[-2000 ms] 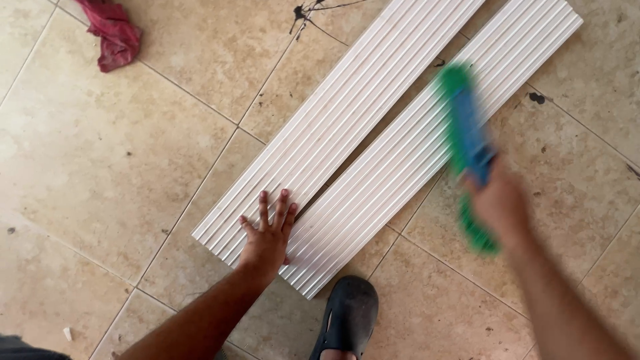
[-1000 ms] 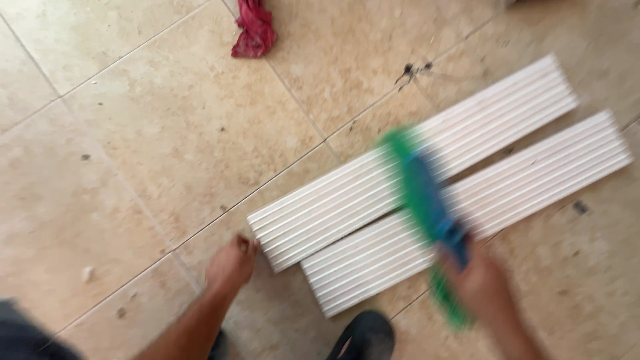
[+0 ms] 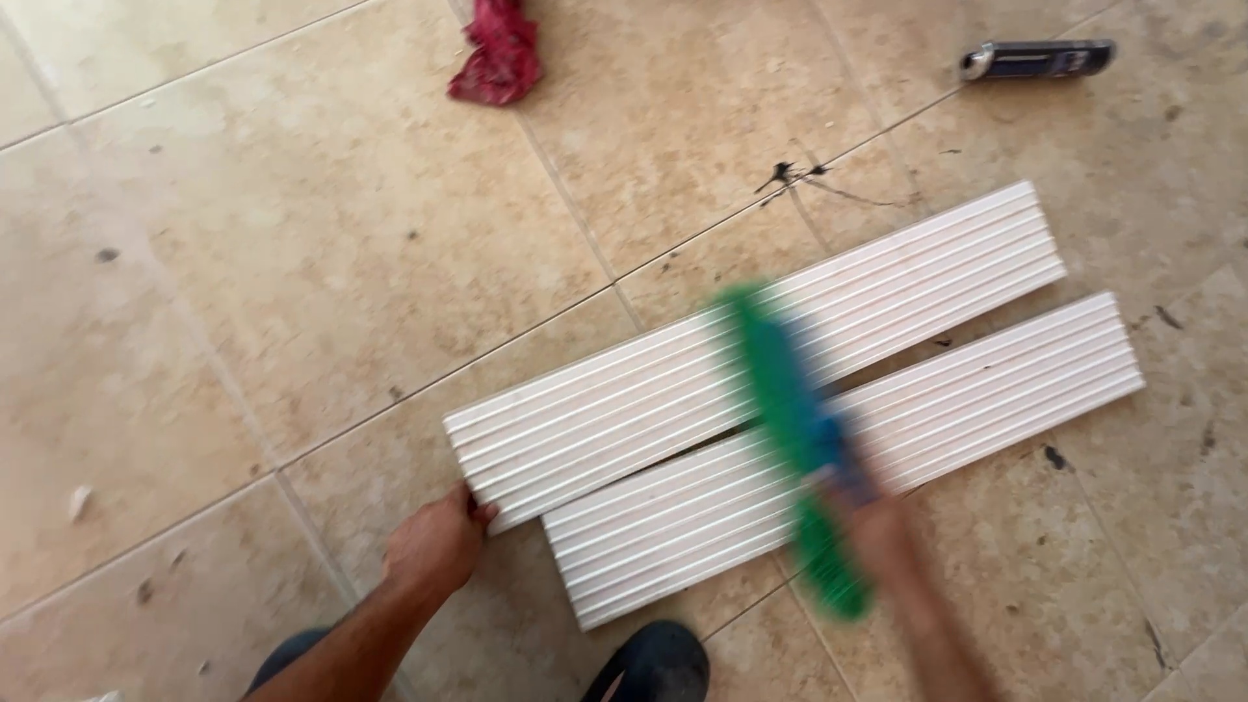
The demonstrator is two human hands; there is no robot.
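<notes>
Two white ribbed panels lie side by side on the tiled floor, the upper panel (image 3: pixel 604 409) offset to the left of the lower panel (image 3: pixel 673 526), with a narrow gap between them. At the near left corner of the upper one, my left hand (image 3: pixel 439 541) grips the panel's end edge with its fingertips. My right hand (image 3: pixel 863 526) is closed on the blue handle of a broom head (image 3: pixel 780 390) with green bristles, which lies across both panels and is motion-blurred. Whether the bristles touch the panels cannot be told.
A crumpled dark red cloth (image 3: pixel 497 58) lies on the floor at the top. A dark spray can (image 3: pixel 1043 60) lies on its side at the upper right. Black stains (image 3: pixel 785 175) mark the tiles above the panels. My dark shoes (image 3: pixel 663 663) are at the bottom edge.
Two seconds ago my left hand lay spread on the panels; now it is at the upper panel's end edge. The upper panel has shifted left against the lower one. The view has turned.
</notes>
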